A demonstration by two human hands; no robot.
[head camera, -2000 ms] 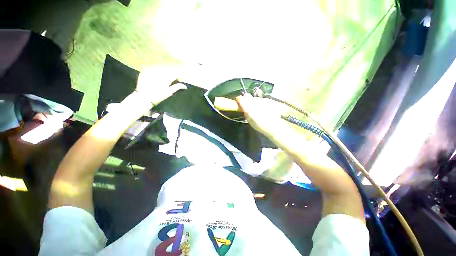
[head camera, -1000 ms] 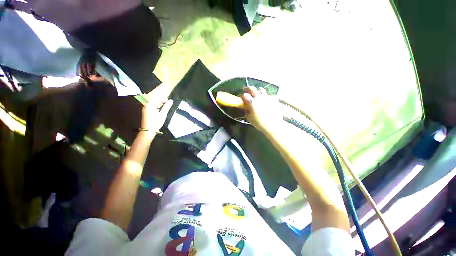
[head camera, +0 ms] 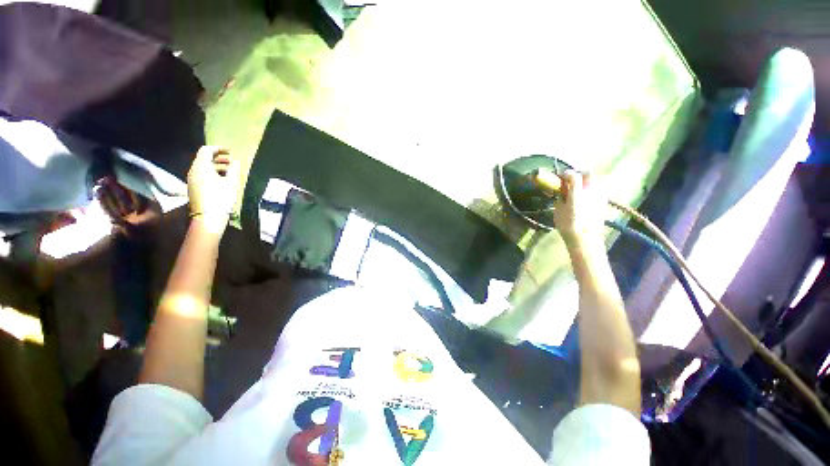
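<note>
A dark garment panel lies on the yellow-green ironing table cover, its long dark strip slanting down to the right. White pocket cloth with dark strips hangs below it towards me. My right hand is closed around the yellow handle of the steam iron, beyond the strip's right part. My left hand is just left of the panel, fingers curled and apart from it; I see nothing in it.
A stack of dark pieces with pale blue-grey layers is at the left. A blue hose and a tan hose run from the iron to the lower right. A padded sleeve board stands at the right. Dark cloth lies at the far edge.
The iron in my right hand has moved right, off the dark strip. My left hand has moved left, away from the panel, which now lies with its strip fully in view.
</note>
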